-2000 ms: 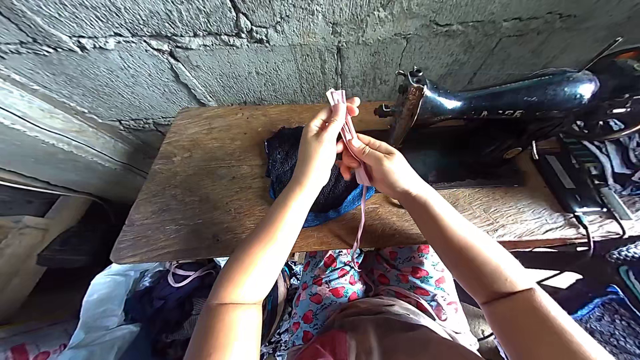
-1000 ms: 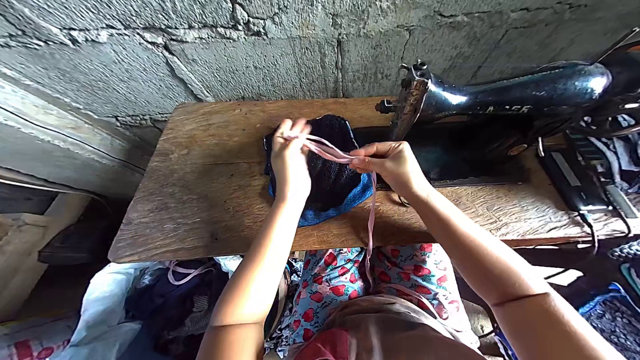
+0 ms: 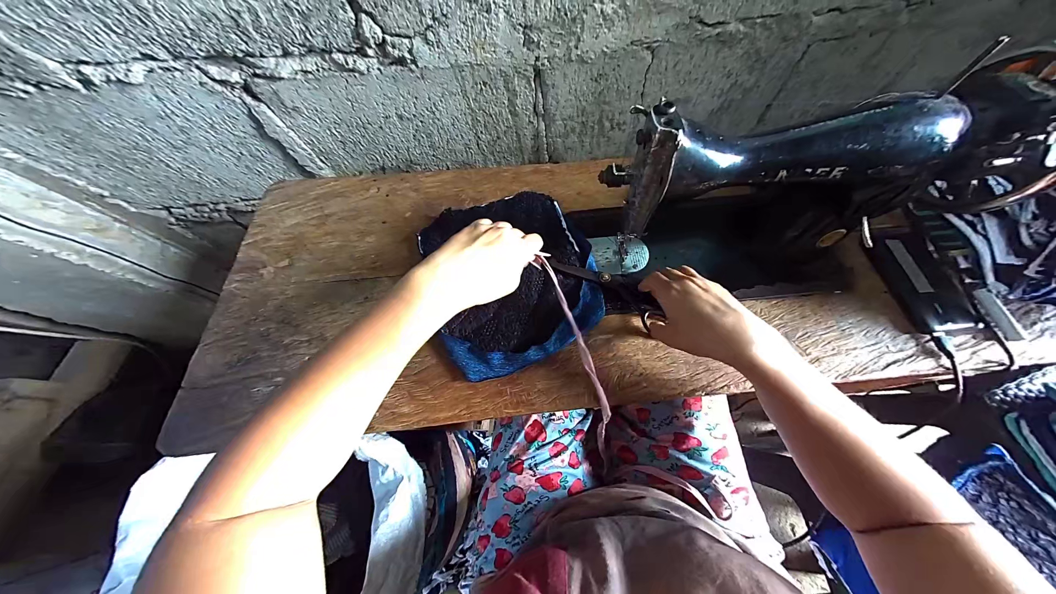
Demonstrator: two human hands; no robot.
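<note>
My left hand pinches one end of a pink fabric strip, above a dark knit piece with a blue edge that lies on the wooden table. The strip hangs over the front edge of the table down to the lap. In my right hand are the handles of dark metal scissors. Their blades point left, toward the strip close to my left fingertips. Whether the blades touch the strip cannot be told.
A black sewing machine stands at the right of the wooden table, its needle area just behind the scissors. A black box with cables sits farther right. A concrete block wall rises behind. Fabric and a white sack are below at left.
My right hand has let go of the strip, moved right and taken hold of the scissors. My left hand still holds the strip, now lower over the dark knit piece than two seconds ago.
</note>
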